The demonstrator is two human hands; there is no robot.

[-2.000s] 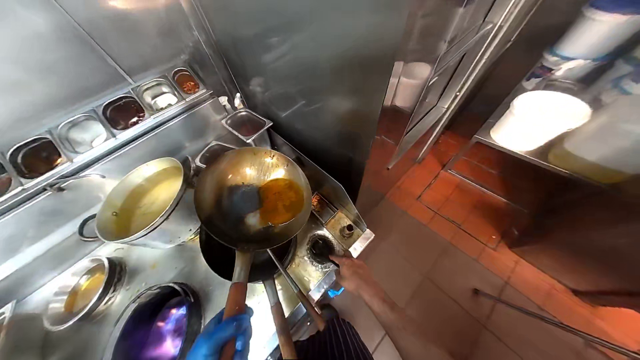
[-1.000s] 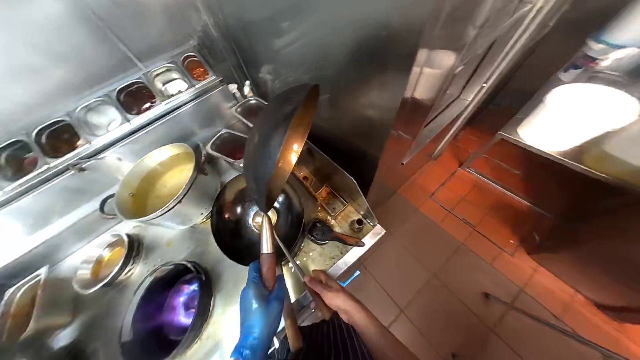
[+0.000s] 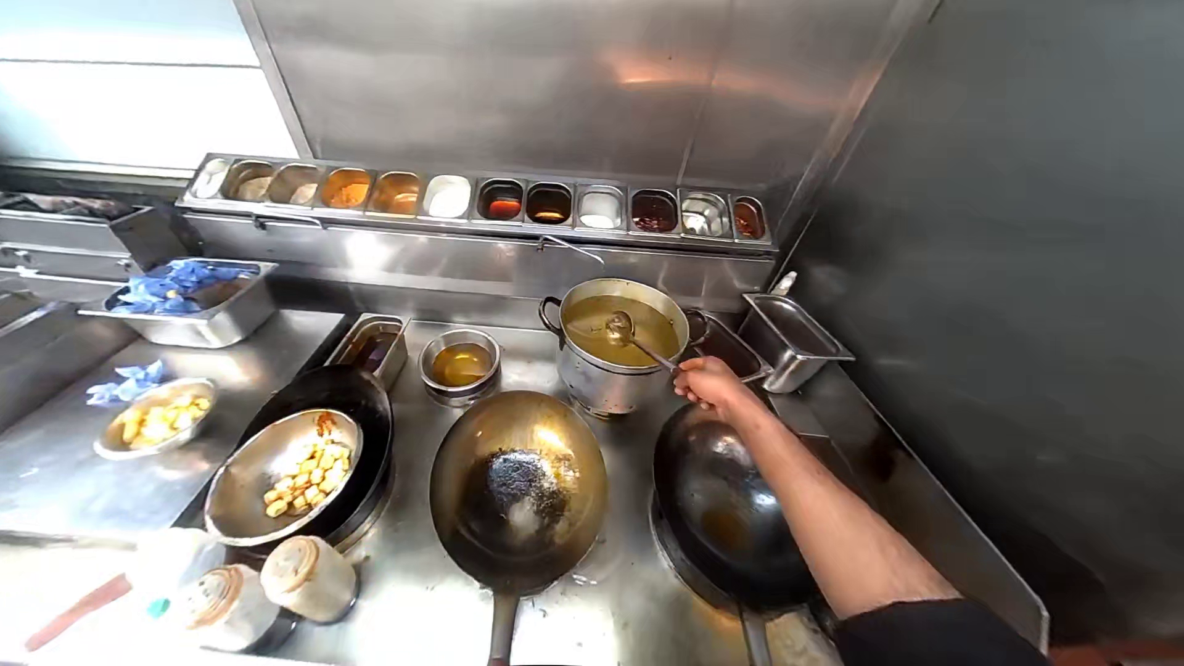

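Observation:
My right hand (image 3: 708, 382) is closed on the handle of a metal ladle (image 3: 622, 327), whose bowl dips into yellowish broth in a two-handled stockpot (image 3: 606, 381). My left hand is out of view. A wok with a worn, browned inside (image 3: 555, 444) sits on the middle of the range, its handle toward me. Beneath my right forearm, a dark wok (image 3: 708, 481) rests on the right burner, partly hidden by the arm. Left of the stockpot stands a small steel bowl of yellow liquid (image 3: 462, 364).
A row of seasoning pans (image 3: 449, 197) lines the back ledge. At left, a metal bowl (image 3: 242, 495) with browned cubes lies in a black wok (image 3: 365, 407). Near it are lidded jars (image 3: 310, 578), a bowl of pale pieces (image 3: 166, 421) and a steel pan with blue gloves (image 3: 227, 319). Steel wall stands right.
The view has swung left. The browned wok, earlier tilted up in the gloved left hand, rests on the range. The right hand has moved to the stockpot with the ladle.

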